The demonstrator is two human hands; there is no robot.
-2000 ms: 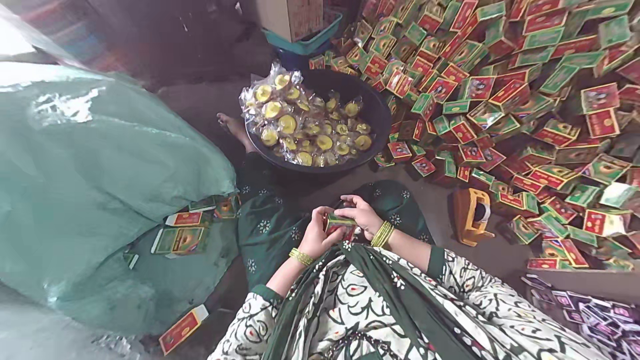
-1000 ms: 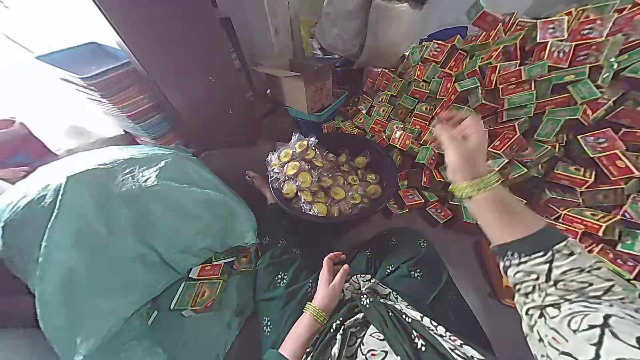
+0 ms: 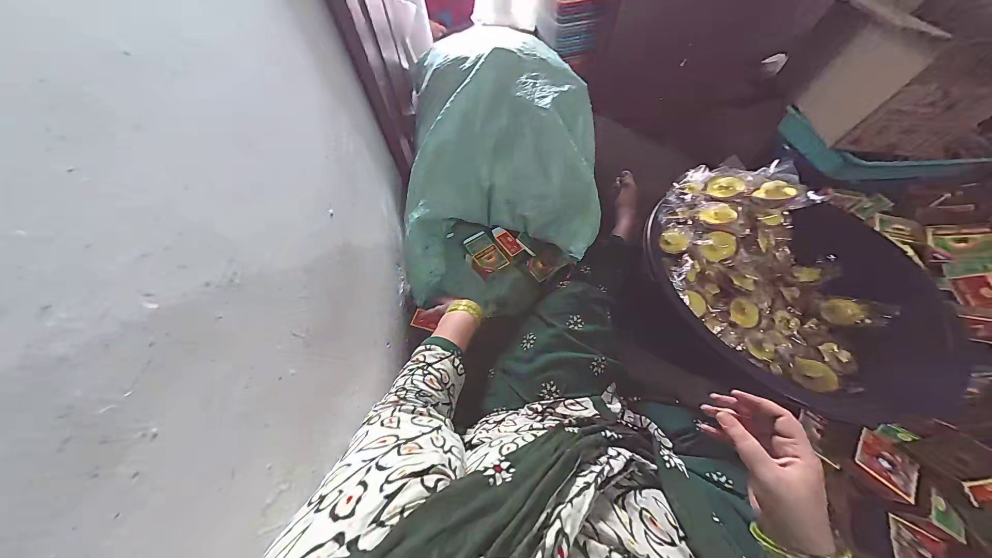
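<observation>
My left hand (image 3: 443,308) reaches to the near edge of a large green plastic sack (image 3: 504,147). Its fingers are mostly hidden by the sack, beside a red box (image 3: 425,319). Several small red and green printed cardboard boxes (image 3: 488,253) show in the sack's mouth. My right hand (image 3: 775,453) is raised over my lap with fingers apart, nothing in it, just below a dark round basin (image 3: 891,380). The basin holds many clear-wrapped pieces with yellow discs (image 3: 744,312).
A pale wall (image 3: 194,271) fills the left side. At the upper right an open cardboard carton (image 3: 860,77) stands in a teal tray (image 3: 821,155). More small printed boxes (image 3: 887,465) lie around the basin's right side. A bare foot (image 3: 625,194) shows between sack and basin.
The view has swung left. Two seconds ago both hands held a small box together; one second ago my right arm reached over the box pile. Now my left hand is at the sack.
</observation>
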